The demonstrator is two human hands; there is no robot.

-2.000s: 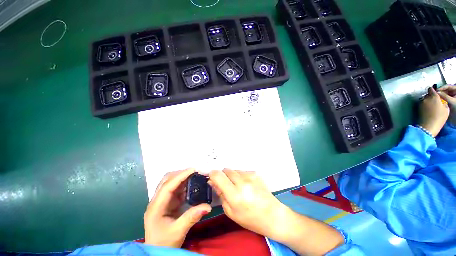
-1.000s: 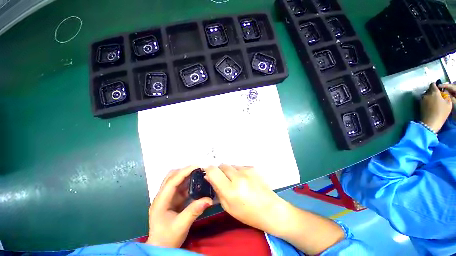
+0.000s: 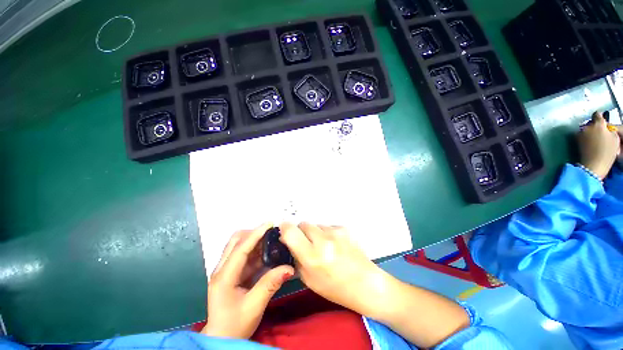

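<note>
My left hand [image 3: 236, 284] holds a black housing [image 3: 275, 250] between thumb and fingers, over the near edge of the white paper sheet [image 3: 294, 171]. The housing is tilted, and part of it is covered by my fingers. My right hand [image 3: 328, 263] is bent against the right side and top edge of the housing, its fingertips touching it. No tweezers can be made out; the inside of the right hand is hidden. Small dark parts [image 3: 345, 130] lie at the sheet's upper right, and a few specks lie just beyond my hands.
A foam tray [image 3: 205, 147] with housings and one empty pocket stands behind the sheet. A second foam tray [image 3: 454, 147] stands angled to the right, with a taller tray block [image 3: 546, 58] beyond. A neighbour's blue sleeve [image 3: 546, 225] and hand [image 3: 600, 145] are at the right edge.
The housing has turned and tilted more on its side in my left hand. My right fingers have shifted slightly up and left, still against it. The view has shifted slightly.
</note>
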